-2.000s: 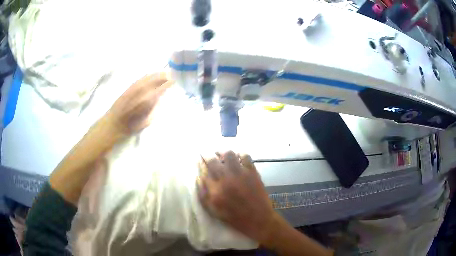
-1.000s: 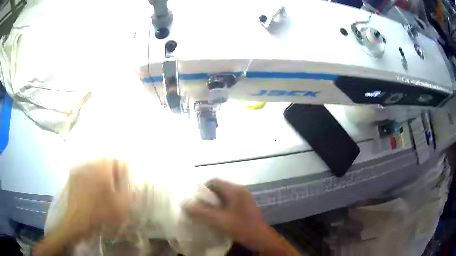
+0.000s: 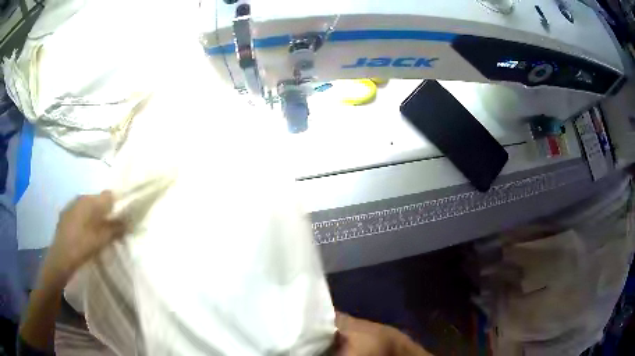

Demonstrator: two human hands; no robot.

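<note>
A white garment panel (image 3: 223, 257) drapes from the needle area over the table's front edge and down at the lower left, blown out by glare near the machine. My left hand (image 3: 87, 229) pinches the panel's left edge. My right hand (image 3: 372, 337) is at the bottom, partly cut off and partly covered by the cloth, at the panel's lower right corner; its fingertips are hidden. The white sewing machine head (image 3: 390, 49) with a blue stripe stands above. A grey-blue cylinder (image 3: 295, 111) hangs beside the needle area, which is lost in glare.
A crumpled white pile (image 3: 76, 104) lies far left. A black smartphone (image 3: 456, 135), yellow-handled snips (image 3: 360, 92) and a small clear case with red bits (image 3: 550, 139) lie on the table. A cream bundle (image 3: 557, 278) hangs at the lower right. A grey measuring scale (image 3: 418, 215) runs along the front edge.
The panel is now spread over the front edge. My left hand has moved up and left with its edge; my right hand has moved down to the bottom. The view has shifted too.
</note>
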